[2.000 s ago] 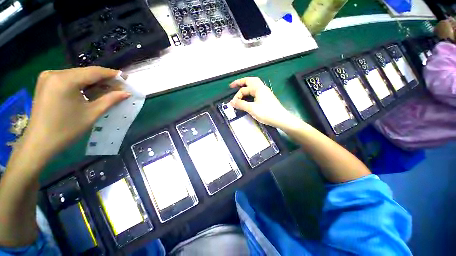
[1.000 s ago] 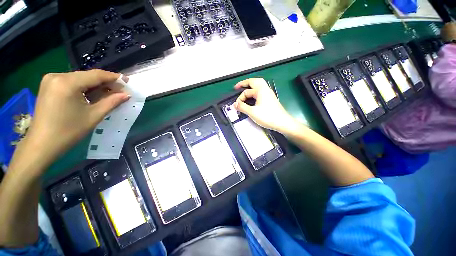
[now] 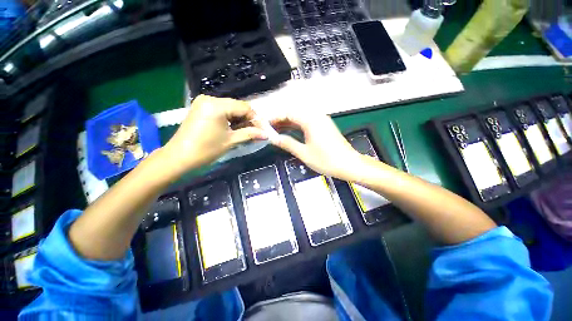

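Observation:
My left hand (image 3: 216,128) is bare and pinches a white release liner strip (image 3: 244,151), which shows only in part below the fingers. My right hand (image 3: 310,141) meets it at the fingertips, above the upper ends of the phones. A small pale bit shows between the two hands; whether my right fingers grip it cannot be told. Below them lies the foam phone tray (image 3: 301,257) with several phone assemblies side by side. The middle phone assembly (image 3: 268,216) shows a white battery face. My right hand and forearm partly cover the rightmost phone (image 3: 370,199).
A blue scrap bin (image 3: 97,145) with tan scraps is at left. Behind are a black parts tray (image 3: 276,45), blister trays (image 3: 342,59), a loose smartphone (image 3: 379,47) and a bottle (image 3: 422,30). Tweezers (image 3: 399,145) lie behind the phones. Another phone tray (image 3: 446,160) is at right.
My right hand has left the rightmost phone's upper end and met my left hand at the strip. The view has swung left, bringing the blue bin and another tray at far left further into view.

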